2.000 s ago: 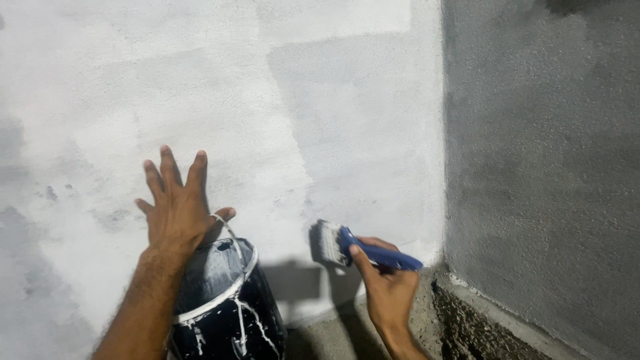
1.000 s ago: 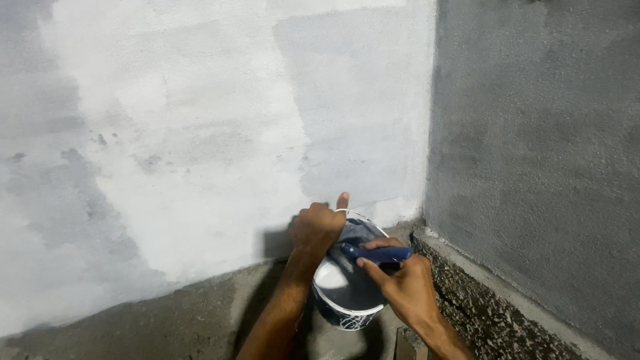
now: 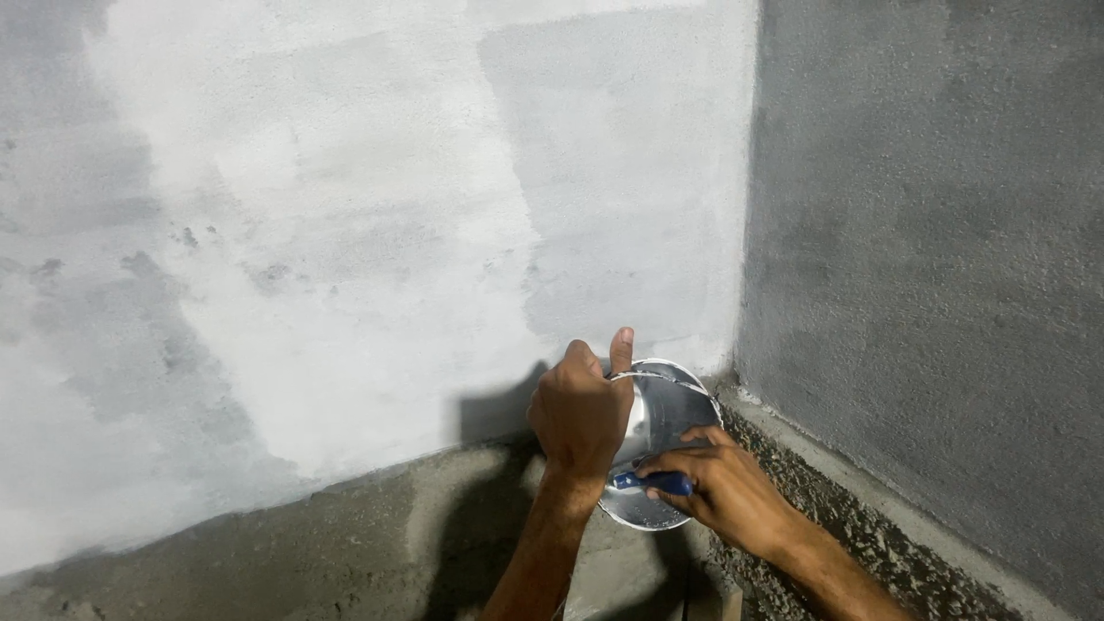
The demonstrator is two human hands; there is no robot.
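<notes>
A paint bucket (image 3: 681,392) with a white-smeared rim and a wire handle hangs low near the wall corner. My left hand (image 3: 582,405) is closed on the bucket's handle at its left side, thumb pointing up. My right hand (image 3: 724,483) grips the blue handle of a paintbrush (image 3: 660,483) over the near part of the bucket's opening. The bristles are mostly hidden, down at the bucket's inside. White paint shows inside, at the left. Behind the bucket stands a wall (image 3: 388,216) with patchy white paint over grey.
A grey rough wall (image 3: 931,216) meets the painted wall at the right. Along its foot runs a ledge (image 3: 862,487) with a coarse, pitted side. Bare grey concrete (image 3: 285,552) lies below the painted area. A small piece of wood (image 3: 731,604) shows at the bottom edge.
Two seconds ago the brush was at the wall, right of the bucket, and my left hand's fingers were spread against the wall. The brush is now in the bucket and my left fingers are closed.
</notes>
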